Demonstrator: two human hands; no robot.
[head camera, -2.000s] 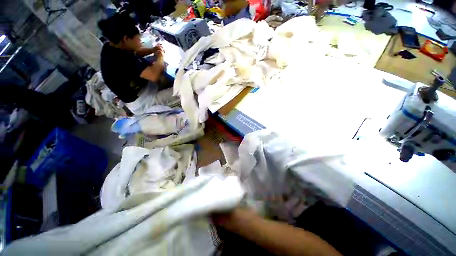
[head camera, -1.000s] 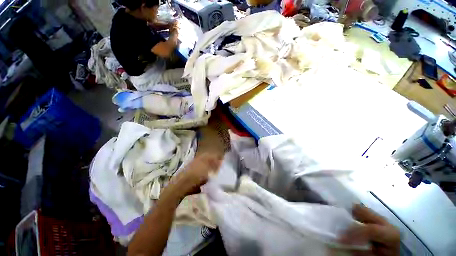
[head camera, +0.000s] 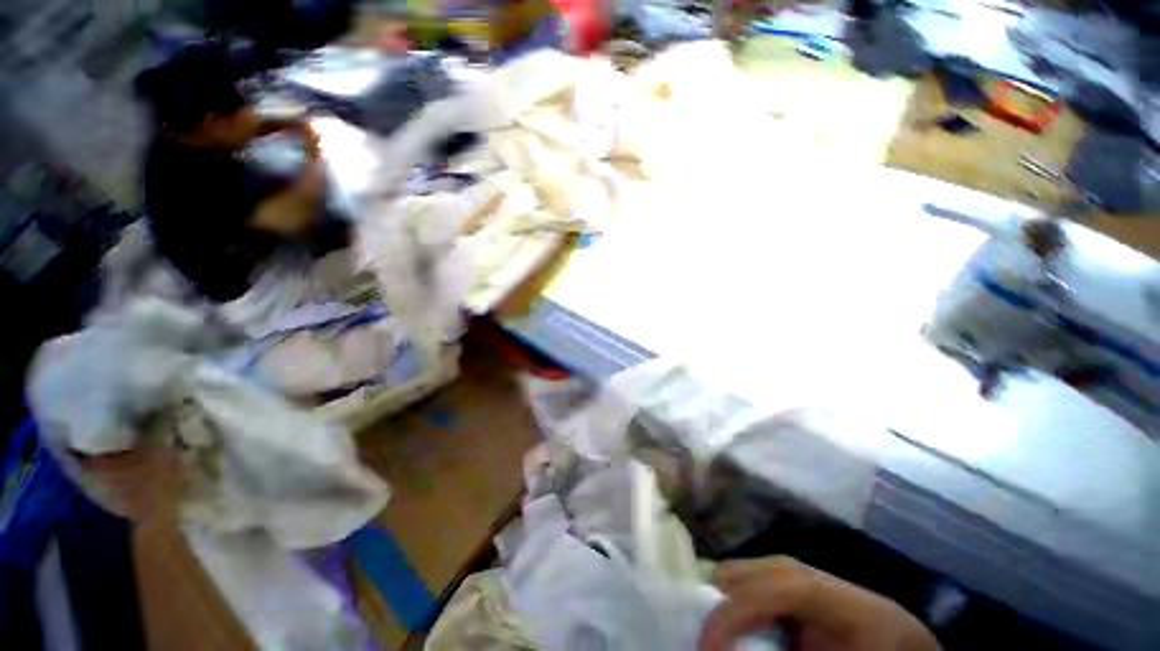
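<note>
My left hand (head camera: 134, 477) is at the lower left, blurred and partly covered by a bunch of off-white cloth (head camera: 274, 471) that it holds up. My right hand (head camera: 795, 604) is at the bottom right of centre, its fingers closed on a white garment piece (head camera: 585, 572) over my lap. More white cloth hangs over the table's front edge behind it. The sewing machine (head camera: 1005, 299) stands at the right, away from both hands. Its needle area is blurred.
A cream cloth heap (head camera: 547, 140) lies at the table's far left. The white table (head camera: 763, 280) has a grey front edge. A brown board (head camera: 445, 471) is between my hands. A person in black (head camera: 229, 191) sits at the left. An orange-red object (head camera: 1021, 107) lies at the back right.
My left hand has moved far left and lifted the cloth bundle that lay there, baring the brown board. My right hand has moved left and down, still holding white cloth. The view has shifted.
</note>
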